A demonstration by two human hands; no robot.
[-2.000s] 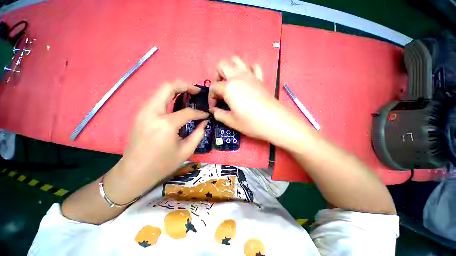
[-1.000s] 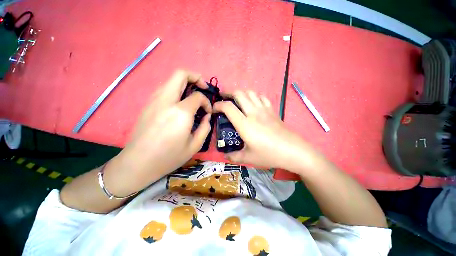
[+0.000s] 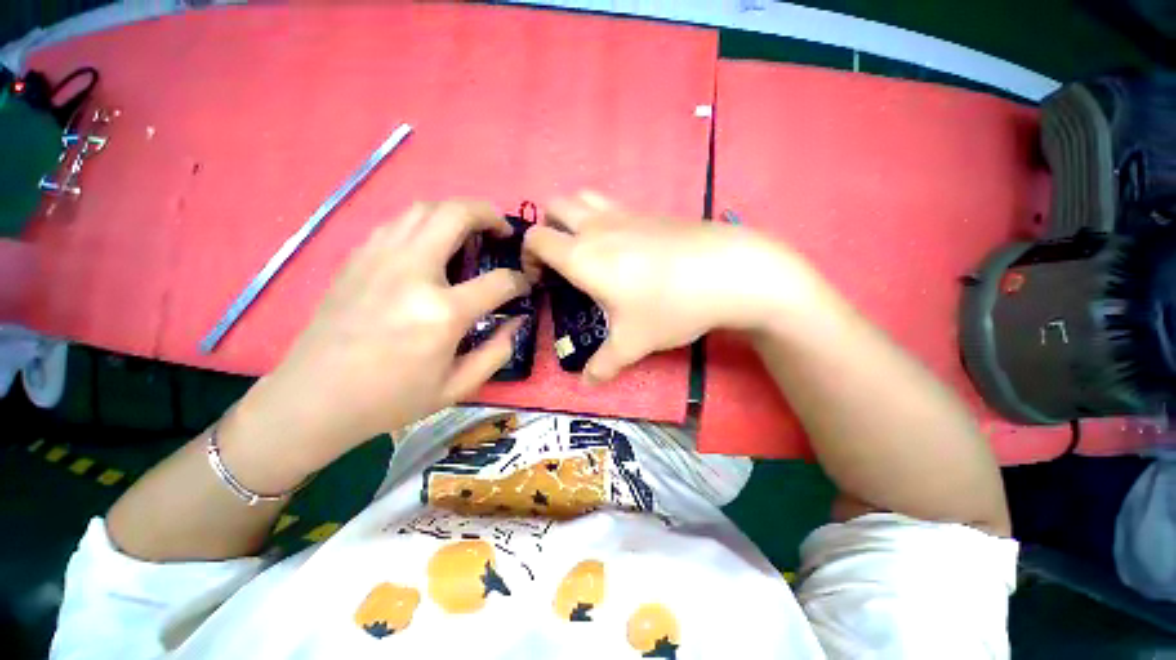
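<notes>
The black device body [image 3: 522,338] lies on the red mat in front of me, with a small red loop [image 3: 529,210] at its top end. My left hand [image 3: 410,303] is closed around the body, fingers on its left side and top. The flatter black rear cover [image 3: 577,322] is just right of the body, slightly tilted, with pale ring marks and a small pale square on its face. My right hand [image 3: 638,277] holds the cover, thumb near its lower end and fingers near its top. Fingertips hide the parts between the two halves.
A long metal strip [image 3: 307,240] lies on the left mat. The thin tool's tip [image 3: 731,218] shows beyond my right wrist. A large grey-brown cylinder [image 3: 1038,333] stands at the right. Black scissor-like loops [image 3: 75,88] and shiny metal pieces [image 3: 80,157] are far left.
My right hand has turned and now grips the rear cover, which is tilted and no longer straight. My right forearm now covers most of the thin tool. My left hand stays on the body.
</notes>
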